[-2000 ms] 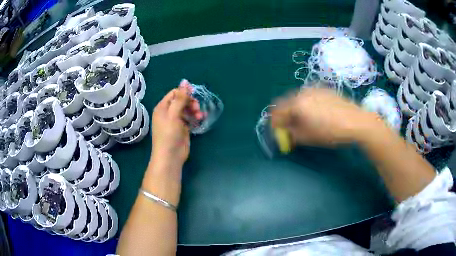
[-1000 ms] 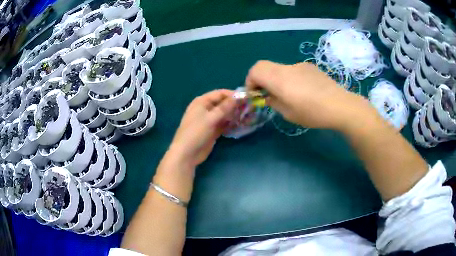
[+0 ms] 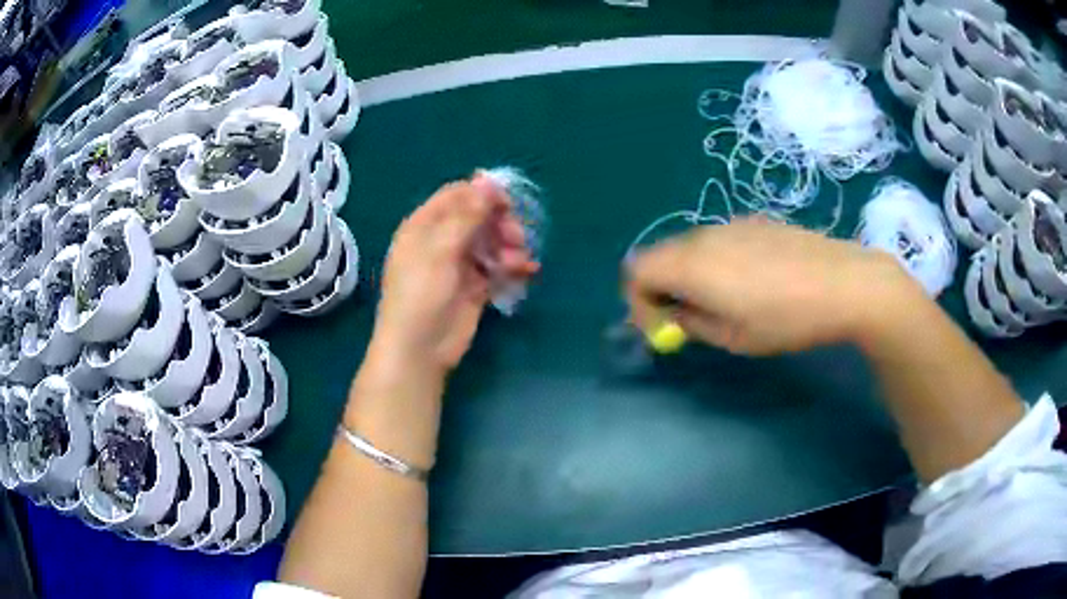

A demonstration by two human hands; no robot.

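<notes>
My left hand is raised over the bench, left of centre, with its fingers closed on a small bundle of translucent-white sealing rings. My right hand is to the right of it, blurred, with fingers curled around the yellow grip of the tweezers. The metal part of the tweezers is too blurred to make out. A thin sealing ring loops above the right fingertips; I cannot tell if it is held. The hands are apart.
A tangled pile of sealing rings lies at the back right, with a smaller bundle beside my right wrist. Nested white rear covers fill the left side. More stacked covers stand at the right edge. A blue bin shows below left.
My hands were together at the centre a second ago. Now they are apart: the left has moved left with its ring bundle, the right has moved right and down with the yellow grip.
</notes>
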